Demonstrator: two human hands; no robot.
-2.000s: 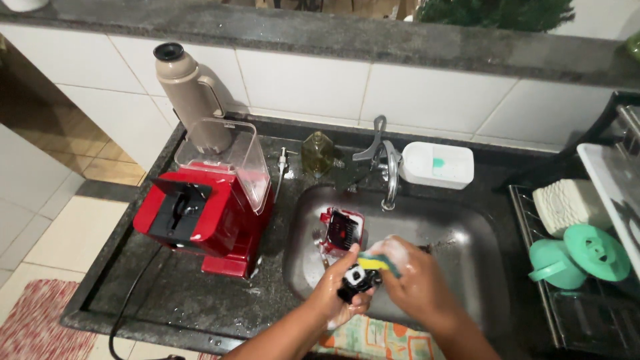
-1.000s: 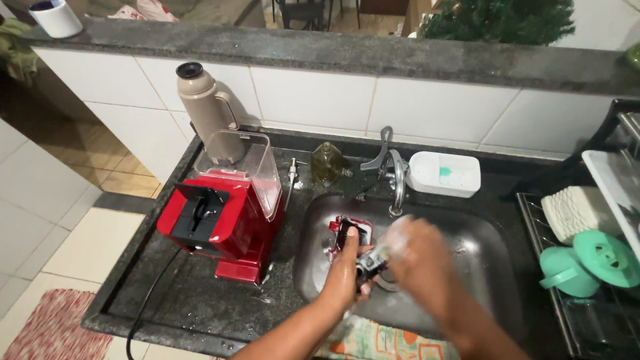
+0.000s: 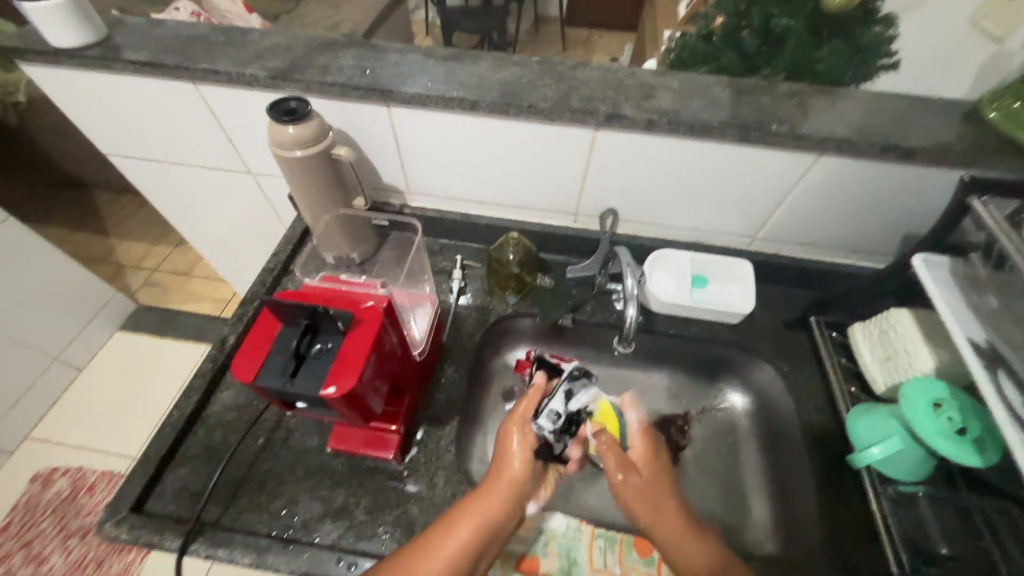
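Note:
Over the sink basin [image 3: 744,488], my left hand [image 3: 516,448] grips a black plastic part [image 3: 566,408] covered in white suds. A yellow sponge [image 3: 606,420] is in my right hand [image 3: 640,464], close against the right side of that part. Behind my left fingers, a red and black piece [image 3: 538,364] shows at the basin's left side, partly hidden. The chrome faucet [image 3: 628,300] stands at the back rim; I see no clear stream from it. Dark brown residue [image 3: 674,432] lies on the basin floor to the right of my right hand.
Left of the sink stands a red coffee machine [image 3: 360,360] with a clear tank [image 3: 408,280] and a cord; a beige thermos [image 3: 316,176] is behind it. A white container [image 3: 698,284] sits right of the faucet. The dish rack [image 3: 864,480] at right holds green plastic items [image 3: 948,420].
My right hand, which was blurred above the part a second ago, is now lower and beside it with the sponge showing. The part has turned in my left hand and bears more suds.

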